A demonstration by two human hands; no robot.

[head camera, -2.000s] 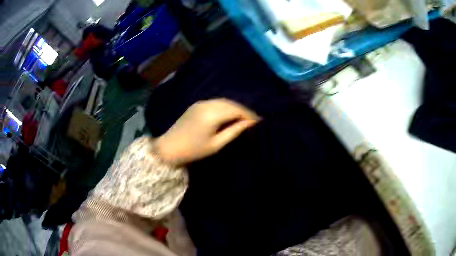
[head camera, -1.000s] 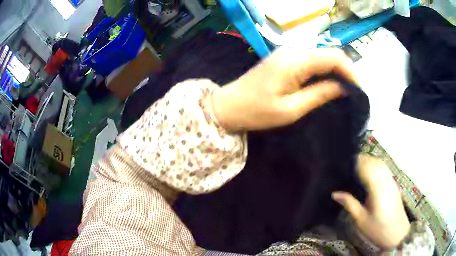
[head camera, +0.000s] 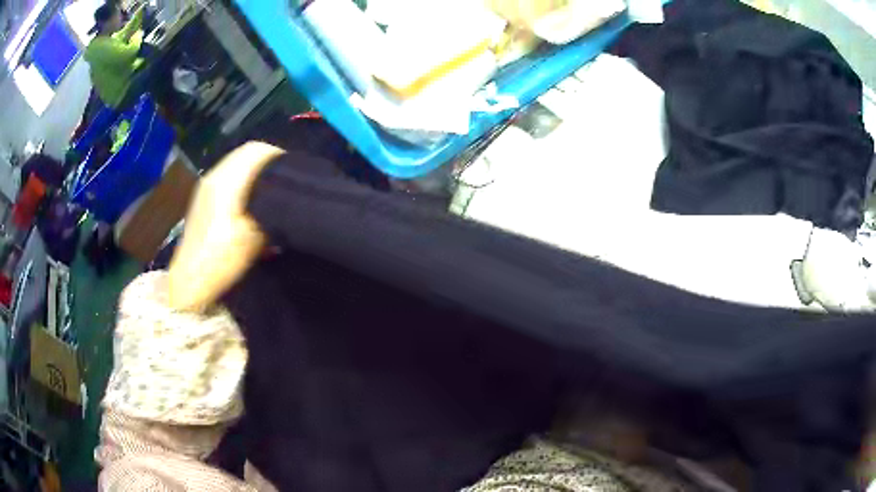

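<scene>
A large black garment panel [head camera: 451,307] is stretched across my lap and the table's front edge, from left of centre to the right rim. My left hand [head camera: 221,226] grips its upper left edge; the hand is blurred. My right hand is not clearly visible; a speckled sleeve [head camera: 567,466] shows at the bottom centre, and the dark blurred area beside it hides the fingers. A second black cloth piece [head camera: 759,125] lies bunched on the white table [head camera: 615,231] at the upper right.
A blue plastic basket [head camera: 423,159] with white sheets and a yellow-edged block [head camera: 437,62] stands at the top. A white machine part [head camera: 836,274] shows at the right edge. A person in green [head camera: 115,62], a blue bin [head camera: 130,168] and boxes are at far left.
My left hand has moved left with the cloth's edge, and the panel is now spread wide to the right. My right hand is no longer clearly visible. The view has shifted right.
</scene>
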